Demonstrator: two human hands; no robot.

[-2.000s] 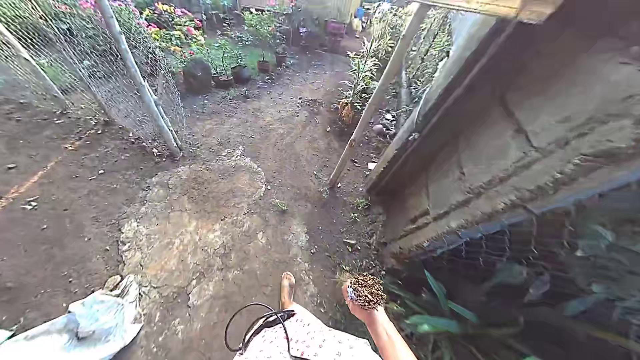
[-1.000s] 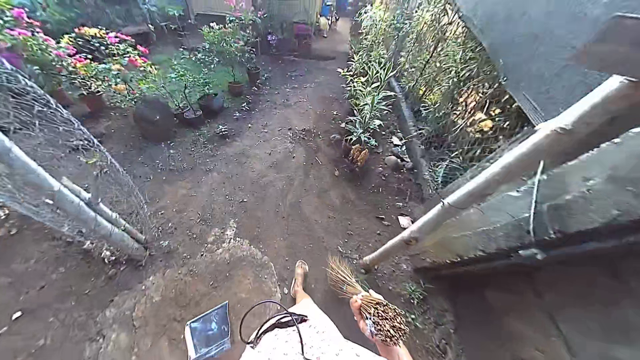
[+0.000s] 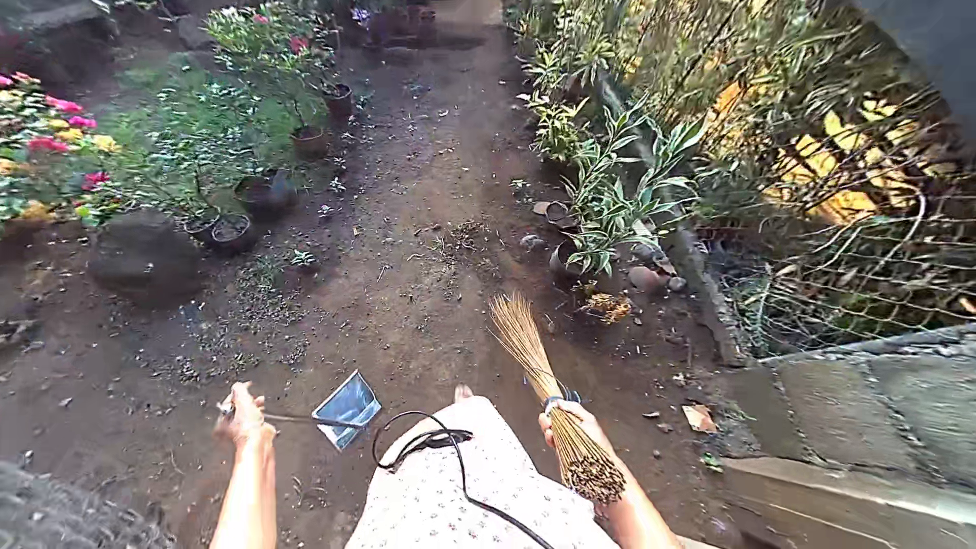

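My right hand is closed around a stick broom of thin brown ribs, at its binding. The thin tips point up and away over the soil, and the thick cut ends lie over my wrist. At the left, my left hand grips the end of a thin dark handle. That handle runs right to a metal dustpan, which hangs low over or rests on the ground; I cannot tell which. A black cable loops over my white patterned garment between the two hands.
A dirt path with scattered debris runs ahead. Along its left are a large dark stone, potted plants and bright flowers. Striped-leaf plants, stones and wire mesh line the right, near a block wall.
My left hand and its handle have come into view at the left. The broom's tips now reach farther ahead. The view has moved forward along the path, past the poles.
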